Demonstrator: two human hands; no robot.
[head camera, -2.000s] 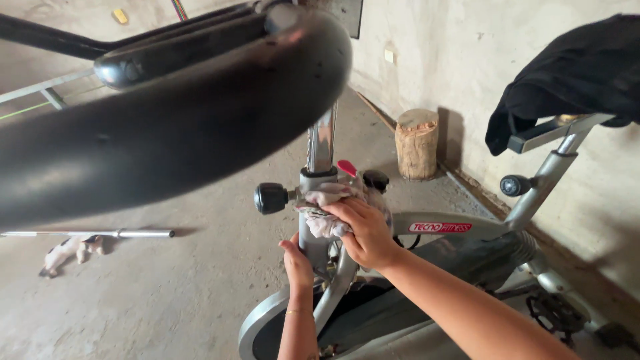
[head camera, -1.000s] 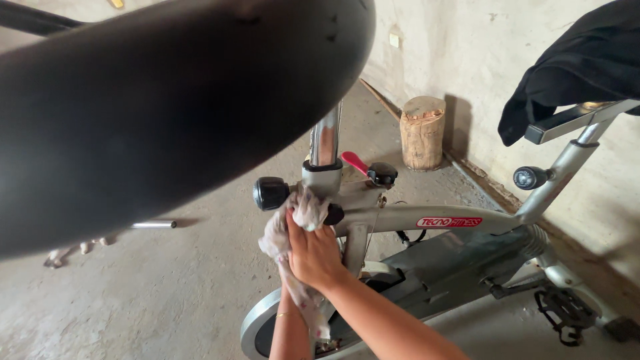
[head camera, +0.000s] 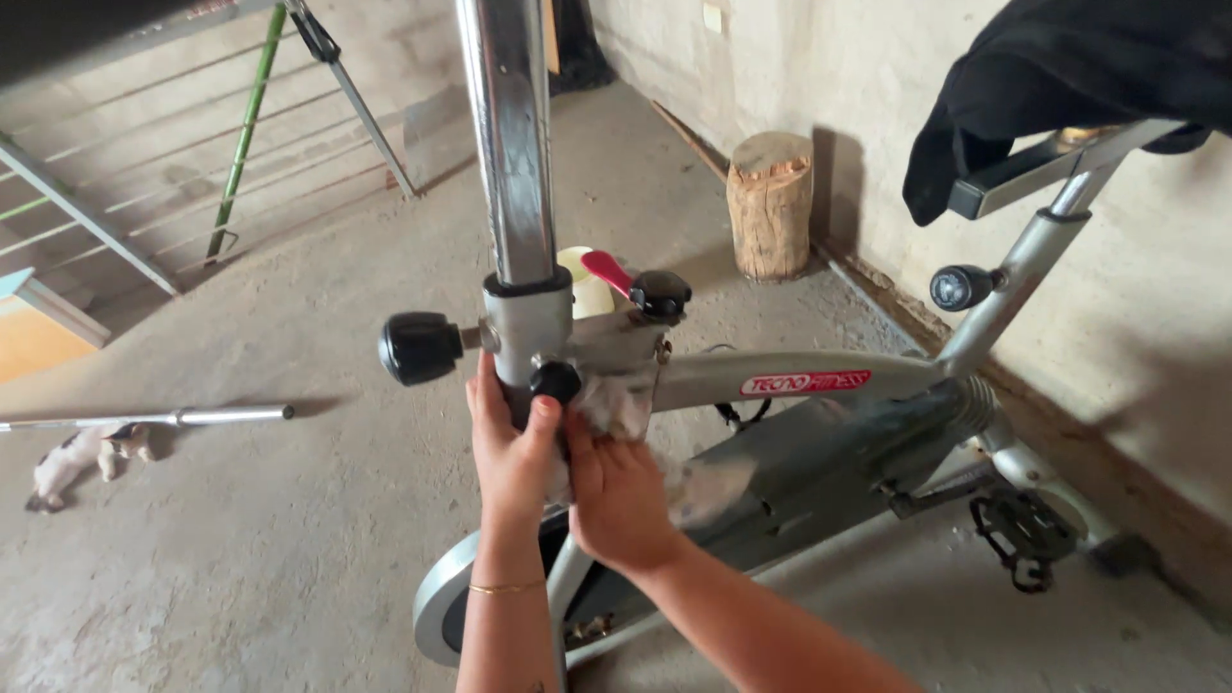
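Observation:
A grey exercise bike frame (head camera: 707, 371) stands before me, its chrome upright post (head camera: 520, 164) rising from a collar. My left hand (head camera: 515, 452) is wrapped around the frame under the collar, thumb by a small black knob (head camera: 555, 382). Just to its right my right hand (head camera: 621, 496) presses a whitish crumpled cloth (head camera: 616, 404) against the frame; the palm side is hidden. A large black adjusting knob (head camera: 421, 347) sticks out at the left of the collar. Behind the collar are a red lever (head camera: 607, 273) and a black round knob (head camera: 659, 294).
A cat (head camera: 82, 462) lies on the concrete floor beside a metal bar (head camera: 207, 416). A log stump (head camera: 771, 207) stands near the wall. Black cloth (head camera: 1088, 77) covers the bike's seat; a pedal (head camera: 1025, 534) juts out at right. A metal rack (head camera: 87, 217) leans at left.
The view has shifted, so the black padded handlebar has mostly left it. My left hand now clasps the frame below the collar, and my right hand has the cloth on the frame's right side.

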